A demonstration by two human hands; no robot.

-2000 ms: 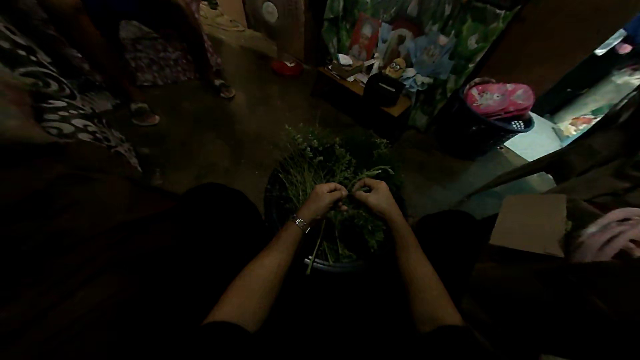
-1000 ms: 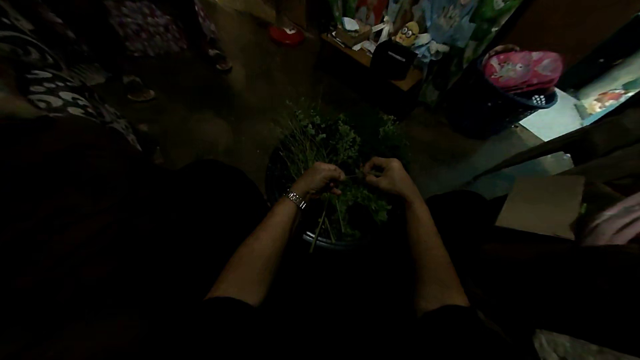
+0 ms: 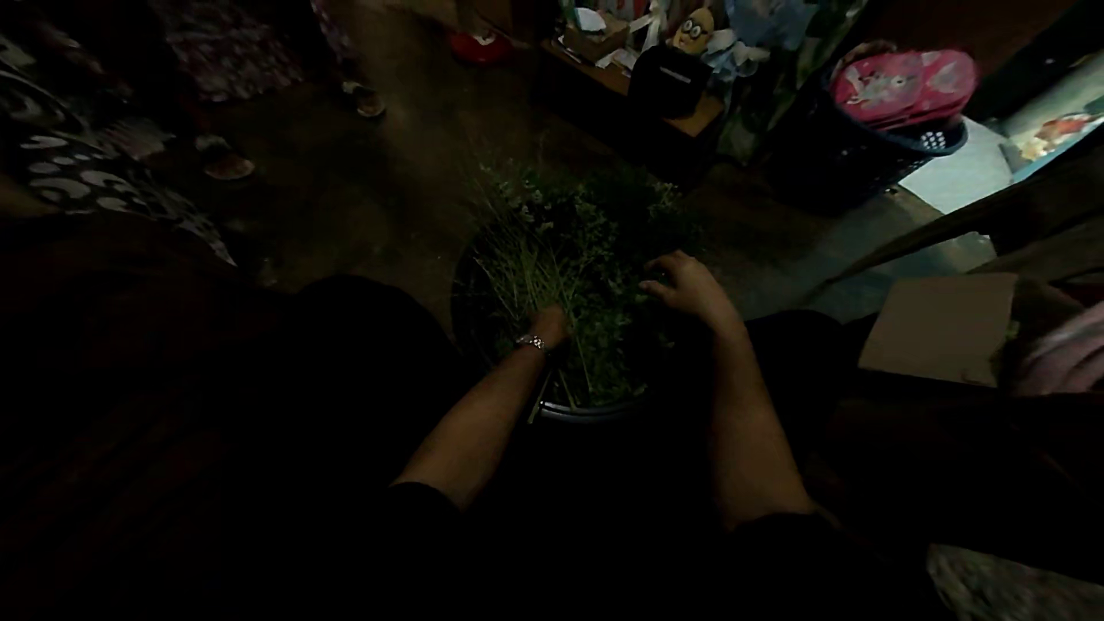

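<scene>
A dark round tub [image 3: 595, 414] stands in front of me, filled with leafy green stalks [image 3: 595, 233], some with small pale flower heads. My left hand [image 3: 549, 326], with a metal-banded watch or bracelet at the wrist, reaches down among the thin stems at the tub's left part. Its fingers are hidden, so its grip does not show. Over the right side of the greens is my right hand [image 3: 681, 283], fingers apart and slightly curled, holding nothing visible. Several long stems lean over the tub's near rim below my left hand.
A dark plastic basket [image 3: 862, 155] holds a pink patterned bag [image 3: 906, 86] at the upper right. A low wooden stand [image 3: 604, 73] bears a black box and a figure with glasses. A cardboard piece [image 3: 940, 328] lies at right. Another person's feet [image 3: 224, 159] show at upper left.
My hands were close together over the greens and are now apart. The left has gone down into the stems; the right has opened at the right side.
</scene>
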